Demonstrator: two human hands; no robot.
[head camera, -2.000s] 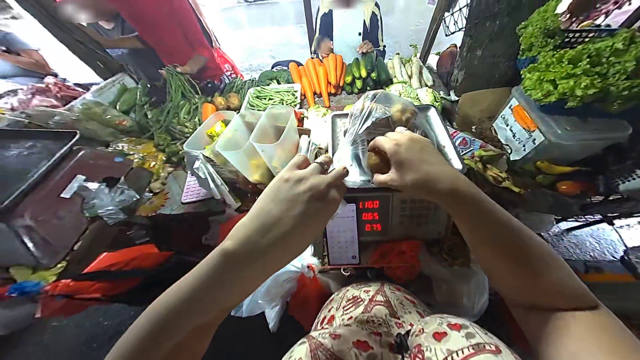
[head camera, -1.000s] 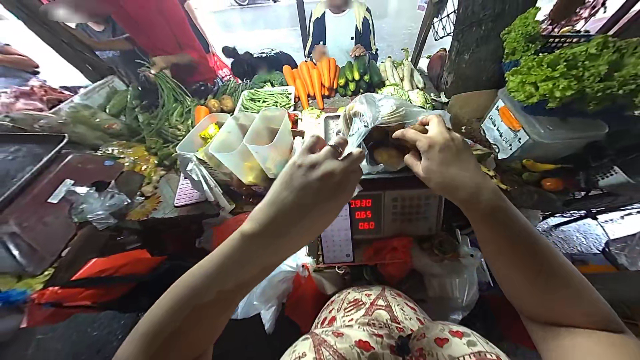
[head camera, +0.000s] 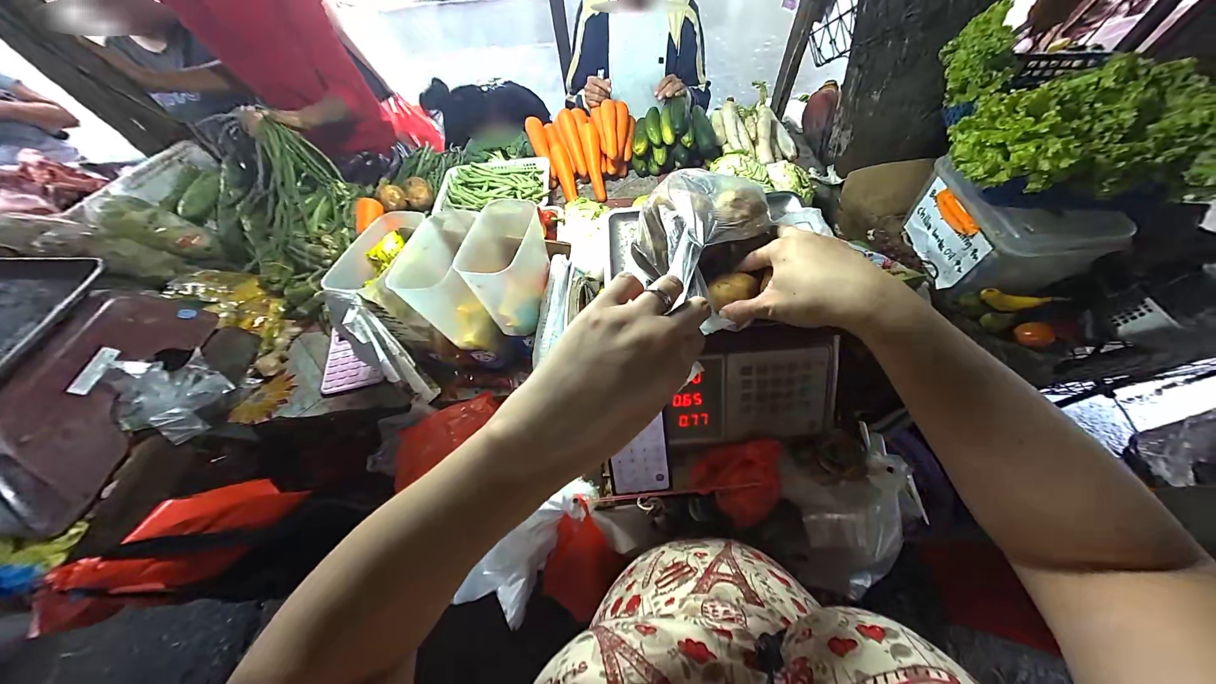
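Observation:
A clear plastic bag with potatoes in it lies over the metal tray of a digital scale. My left hand pinches the bag's gathered edge between thumb and fingers. At the bag's mouth, my right hand has its thumb and fingers around a brown potato. Red digits glow on the scale's display, partly covered by my left hand. A phone showing a keypad leans below the display.
Left of the scale stand translucent plastic containers. Beyond are green beans, carrots, cucumbers and white radishes. A lidded plastic box and lettuce are at right. People stand across the stall.
The red digits on the scale have changed. Both hands remain at the bag over the tray; my right hand's fingers, spread over the bag's opening one second ago, are now around a potato.

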